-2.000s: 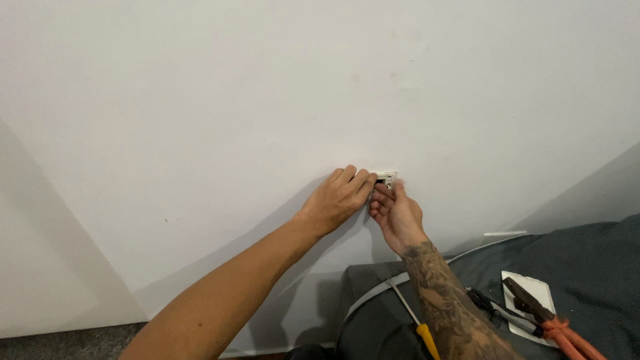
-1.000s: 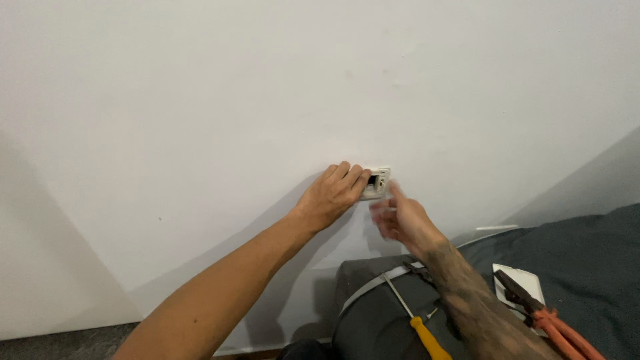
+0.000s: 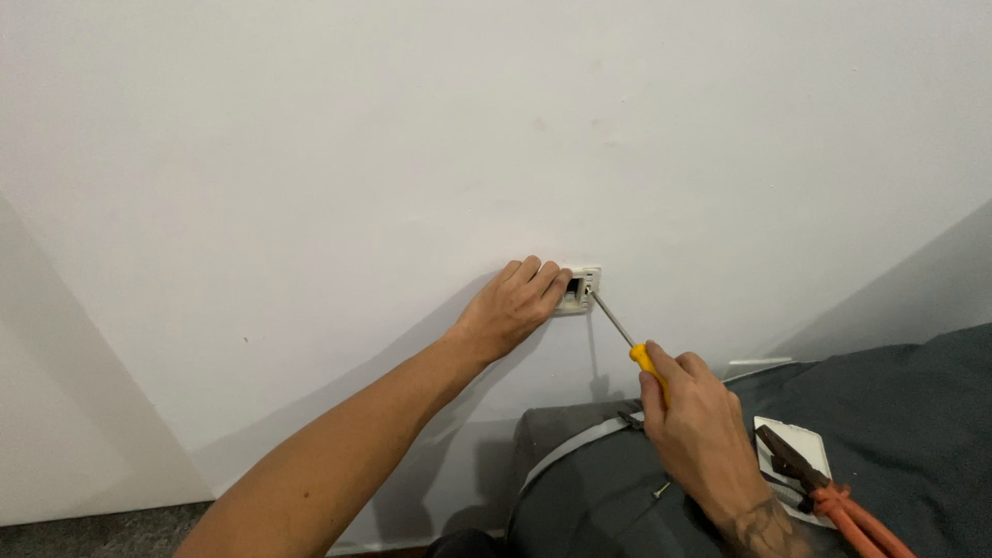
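Note:
A white mounting frame of a wall outlet (image 3: 575,307) sits against the white wall, with a dark opening in its middle. My left hand (image 3: 518,304) presses its fingers on the left side of this frame and hides that part. My right hand (image 3: 694,422) grips the yellow handle of a screwdriver (image 3: 616,322). The screwdriver's tip meets the right side of the frame, at what looks like a screw hole; the tip itself is too small to see clearly.
Pliers with orange handles (image 3: 852,515) lie on a white cover plate (image 3: 806,440) on dark grey fabric (image 3: 907,403) at the lower right. A small screw (image 3: 661,490) lies on the fabric beside my right hand. The wall (image 3: 310,155) rises behind.
My right hand has left the frame, picked up the yellow screwdriver that lay on the fabric, and brought its tip to the frame. My left hand stays on the frame.

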